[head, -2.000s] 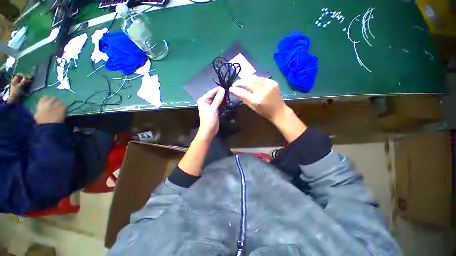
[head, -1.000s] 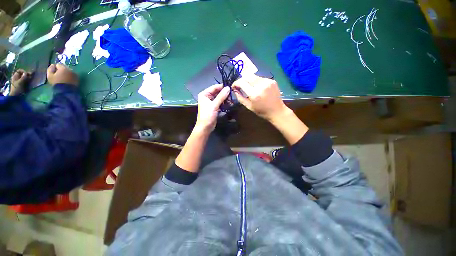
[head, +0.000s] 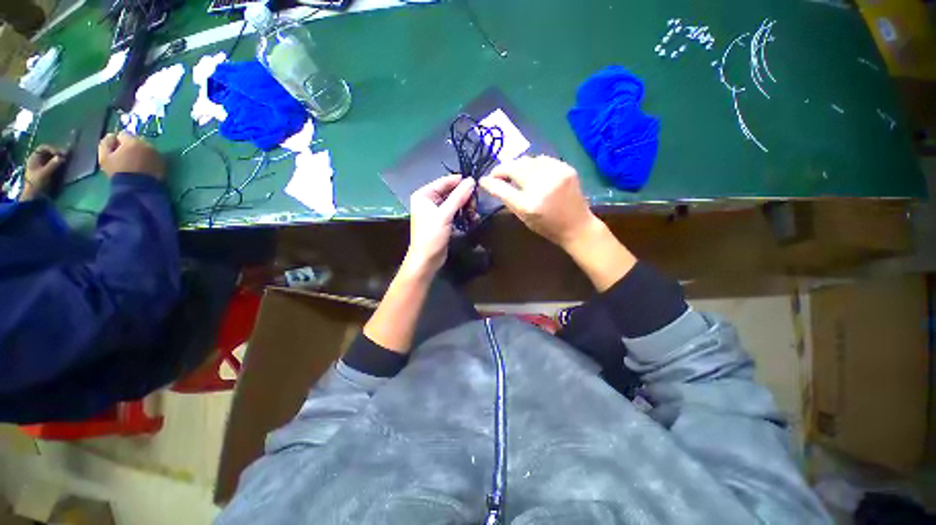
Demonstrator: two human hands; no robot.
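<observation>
A black cable (head: pixel 473 144) is gathered in loops that stand up above my fingers. My left hand (head: pixel 436 213) pinches the bundle at its base. My right hand (head: pixel 544 195) is at the bundle's right side, thumb and forefinger together against it; whether a tie is between them is too small to tell. The dark solar panel (head: pixel 416 172) lies back up on the bench edge behind the hands, with a white label (head: pixel 509 131) on it. A blue cloth (head: pixel 616 128) lies right of the panel.
A neighbour's sleeve and hand (head: pixel 130 156) are at left. The green bench (head: pixel 431 51) holds another blue cloth (head: pixel 254 103), a clear bottle (head: pixel 308 77), white scraps (head: pixel 310 183), loose black wires and white strands (head: pixel 757 62). An open carton (head: pixel 282 359) stands below left.
My hands stay at the bundle with small finger shifts, and its loops have moved slightly right. The neighbour's arm has moved up and right across the bench edge.
</observation>
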